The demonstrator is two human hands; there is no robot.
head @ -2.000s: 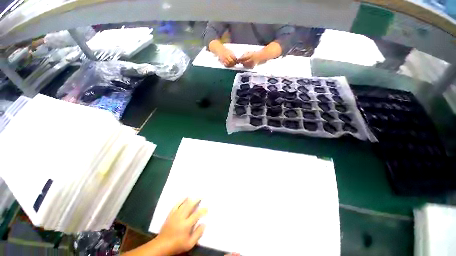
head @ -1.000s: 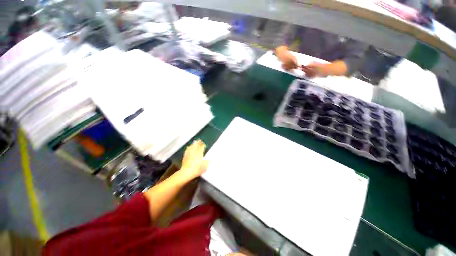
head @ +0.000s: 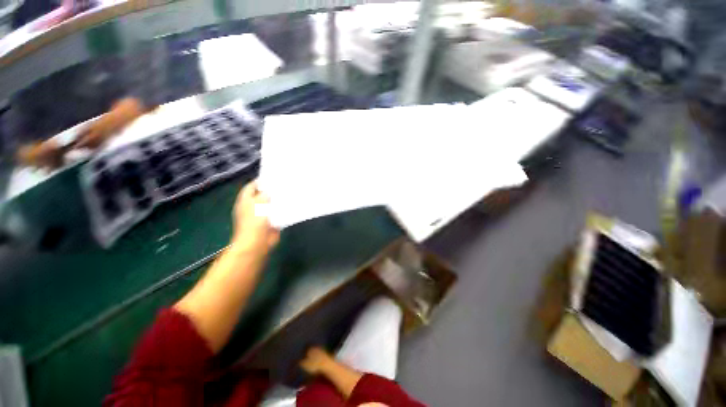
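Note:
My left hand [head: 253, 221] grips the left edge of a flat white foam tray [head: 334, 163], with the thumb and fingers at its near left corner. The tray is above the green bench, and its right part overlaps other white trays [head: 525, 119]; the border between them is washed out. My right hand [head: 320, 362] is small and blurred at the lower centre, below the bench edge, beside a white object [head: 376, 338]. Its fingers are not clear.
A translucent blister tray [head: 171, 163] with black parts lies on the green mat [head: 95, 298]. Another person's hands [head: 107, 127] are behind it. An open carton [head: 418, 278] is by the bench edge. A carton with a black tray [head: 625, 294] stands in the aisle at right.
The view has swung right. The foam tray has left its place on the mat before me and is at the right-hand trays, with my left hand on its edge. My right hand shows more.

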